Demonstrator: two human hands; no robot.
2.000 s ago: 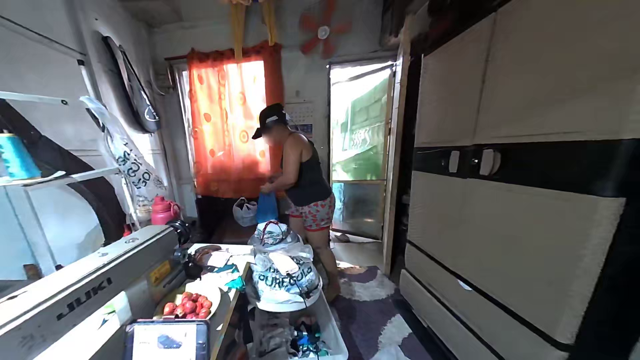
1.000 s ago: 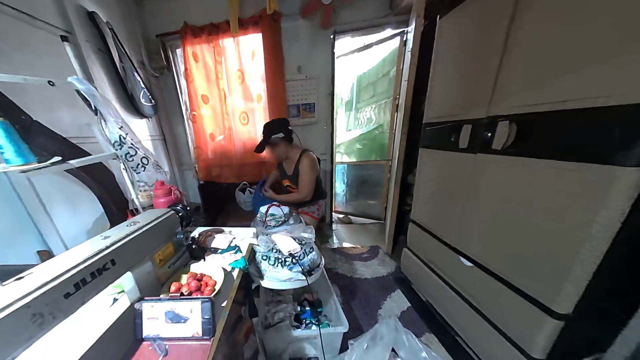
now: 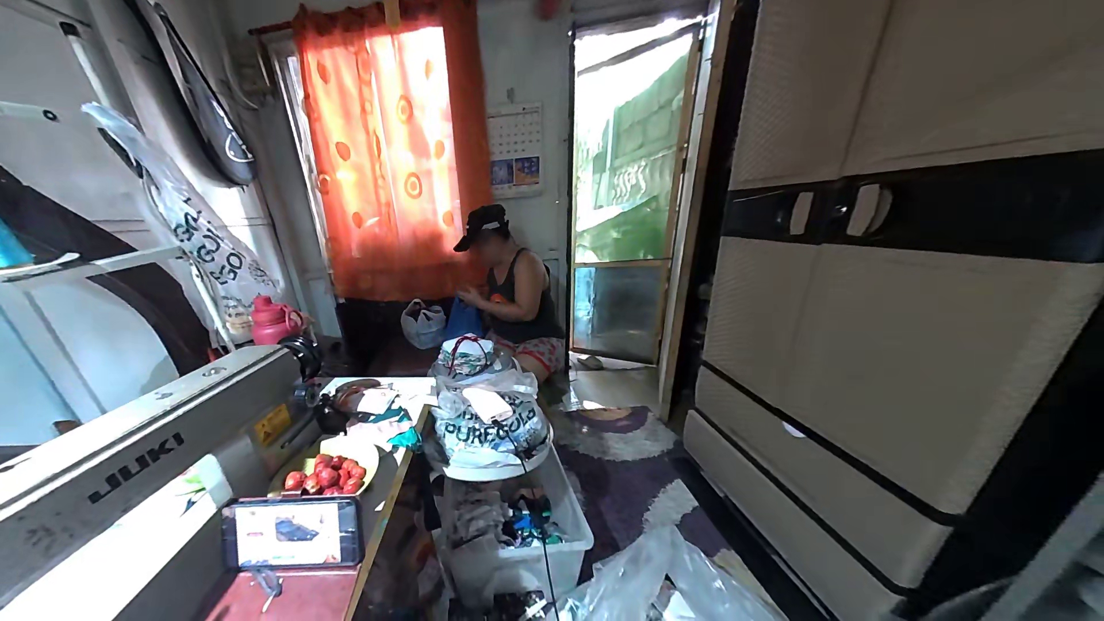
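Neither of my hands shows in the head view. Nearest to me is a Juki sewing machine [image 3: 155,466] on a table at the left. A smartphone [image 3: 293,533] with a lit screen leans at the table's front part, and a plate [image 3: 369,455] of red fruit [image 3: 323,476] lies just behind it. Farther back on the table are crumpled cloths [image 3: 379,418]. Right of the table, a stuffed plastic bag [image 3: 492,427] rests above a white plastic bin [image 3: 565,517] that holds cloth and small items.
Another person [image 3: 517,297] sits low by the orange curtain [image 3: 388,172], hands at a blue bag [image 3: 464,317]. A beige cabinet [image 3: 880,345] lines the right side. A clear plastic bag [image 3: 673,578] lies at the bottom, on a patterned rug [image 3: 621,448]. The doorway [image 3: 634,172] is behind.
The other person, standing two seconds ago, is now seated low beside the blue bag. The clear plastic bag at the bottom shows more fully as the view has shifted.
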